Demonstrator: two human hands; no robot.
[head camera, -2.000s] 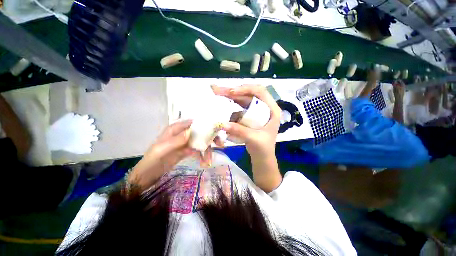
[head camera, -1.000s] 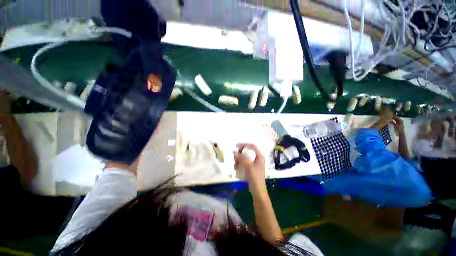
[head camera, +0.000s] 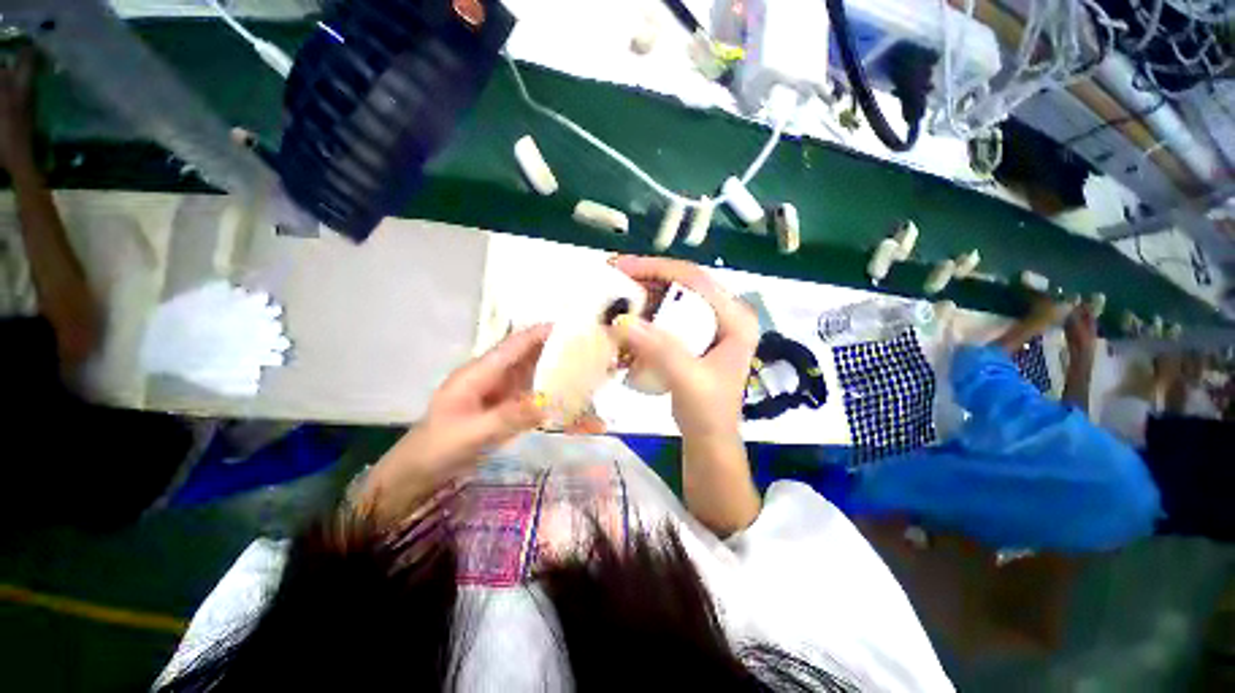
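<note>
A cream device body (head camera: 577, 363) is held tilted in front of my chest, above the white sheet. My left hand (head camera: 477, 409) grips its lower left side. A dark round spot (head camera: 620, 309) shows near its upper right end, with my right fingertips beside it. My right hand (head camera: 694, 372) also holds a white rounded second unit (head camera: 685, 320) in its palm, with a small dark slot on it. Whether the two units touch is hidden by my fingers.
A dark slatted fan (head camera: 386, 102) hangs at the upper left. Cream units (head camera: 535, 164) lie along the green belt (head camera: 447, 176). A white glove (head camera: 217, 339) lies left. A black coiled loop (head camera: 786, 376), bottle (head camera: 874, 320) and checked cloth (head camera: 883, 393) lie right, before a person in blue (head camera: 1043, 454).
My left hand has come back from behind the fan and now holds the cream body. My right hand has risen to meet it. The camera view has shifted, with the fan higher.
</note>
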